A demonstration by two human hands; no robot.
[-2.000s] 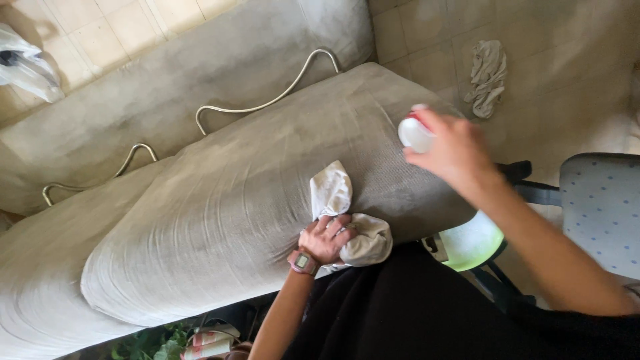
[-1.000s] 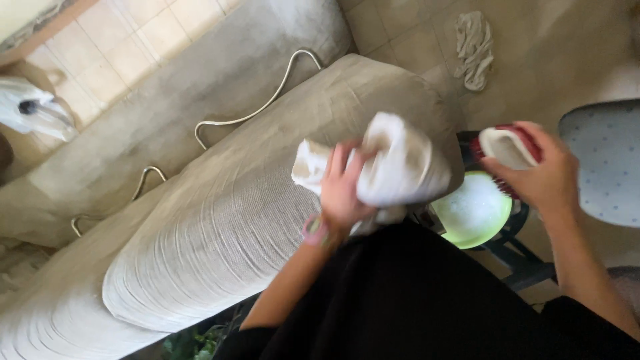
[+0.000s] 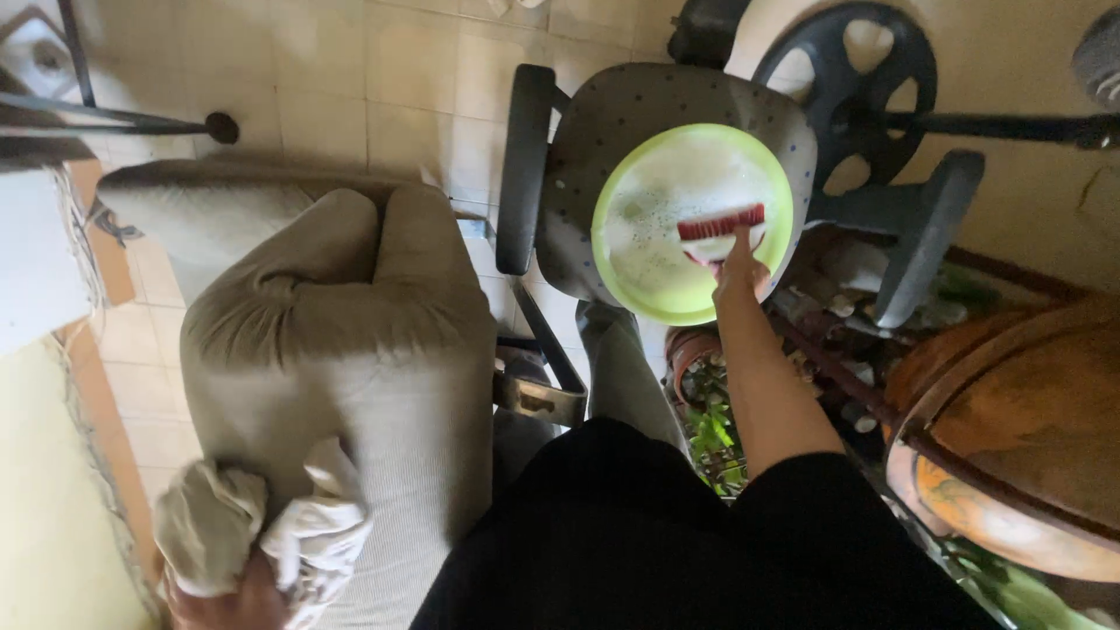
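Observation:
My right hand (image 3: 742, 273) grips a scrub brush (image 3: 719, 236) with red bristles and a white back, held over or at the foamy water in a lime-green basin (image 3: 606, 254). The basin rests on the seat of a dotted office chair (image 3: 577, 175). At the lower left, my left hand (image 3: 229, 604) is closed on a whitish cloth (image 3: 210, 525), partly cut off by the frame's bottom edge. The cloth lies bunched on the grey-beige corded upholstery of a sofa (image 3: 420, 420). Whether the bristles touch the water I cannot tell.
The chair's black armrests (image 3: 523, 166) flank the basin. A black spoked wheel (image 3: 853, 96) stands behind it. To the right are a large orange-brown pot (image 3: 1006, 420), a rusty metal bar and potted plants (image 3: 713, 433). Black metal legs (image 3: 166, 124) reach in at the upper left over a tiled floor.
The view has swung strongly toward the chair. My right hand has brought the brush from beside the basin to over or into it. My left hand still has the cloth on the sofa.

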